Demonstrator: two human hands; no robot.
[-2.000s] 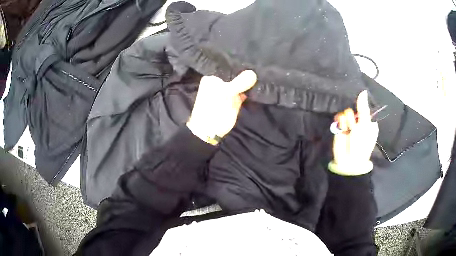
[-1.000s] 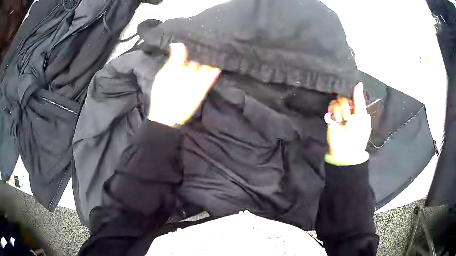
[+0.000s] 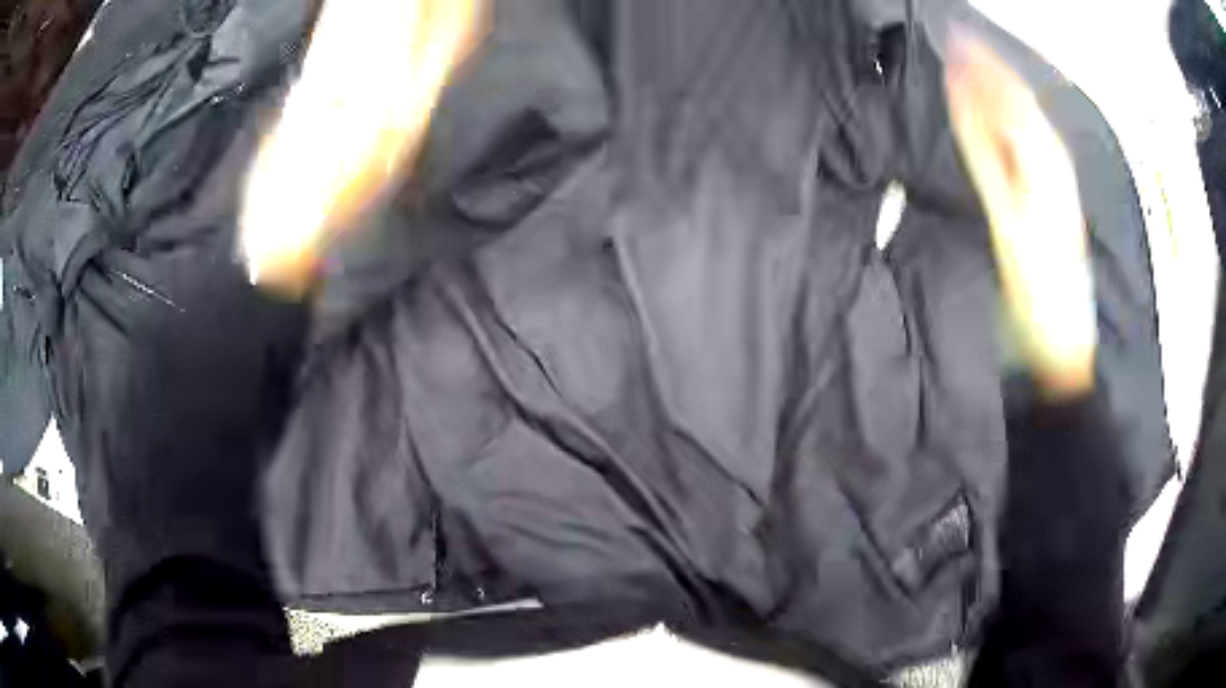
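The dark jacket spreads over the middle of the view, its hem near my body. Small shiny dots show near the hem at lower left. My left hand is at the upper left over the jacket, blurred and cut off by the top edge; its fingertips are out of view. My right hand is at the upper right, also blurred. I cannot tell what either hand holds. The scissors are not visible now.
Another dark jacket lies at the left side. More dark fabric is at the right edge. The white table shows at the right. A strip of speckled floor shows at the bottom left.
Both hands have moved up and outward from the hood's gathered edge. The jacket has shifted, its hood edge is no longer seen, and the body panel now fills the middle.
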